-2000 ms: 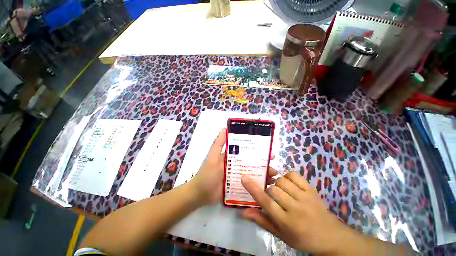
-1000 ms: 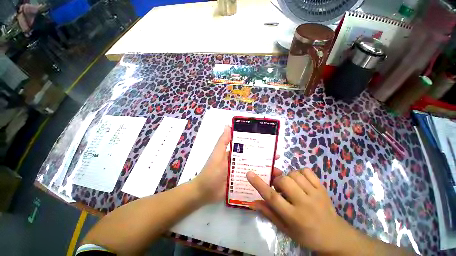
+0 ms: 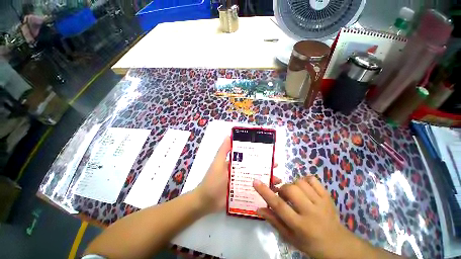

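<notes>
A tall smartphone (image 3: 247, 174) in a thin red case shows a bright list page with a dark top band and an orange bottom strip. My left hand (image 3: 216, 174) holds it from its left side, with fingertips showing past the right edge. My right hand (image 3: 303, 210) is at the phone's lower right. Its index finger lies over the screen; whether it touches cannot be told. The other fingers are bent and hold nothing. A large white sheet (image 3: 207, 233) lies under the phone and hands.
Left on the leopard-print desk (image 3: 323, 139) lie a written sheet (image 3: 108, 164) and a narrow slip (image 3: 156, 169). Beyond are a picture strip (image 3: 250, 87), brown-lidded mug (image 3: 299, 76), black flask (image 3: 349, 88), calendar, bottles and fan (image 3: 321, 17). A pen (image 3: 389, 150) and blue-edged folder (image 3: 435, 146) lie right.
The head view has tilted up slightly, so more of the fan and the blue bin shows. The left hand still holds the phone; the right index finger has shifted slightly over the list.
</notes>
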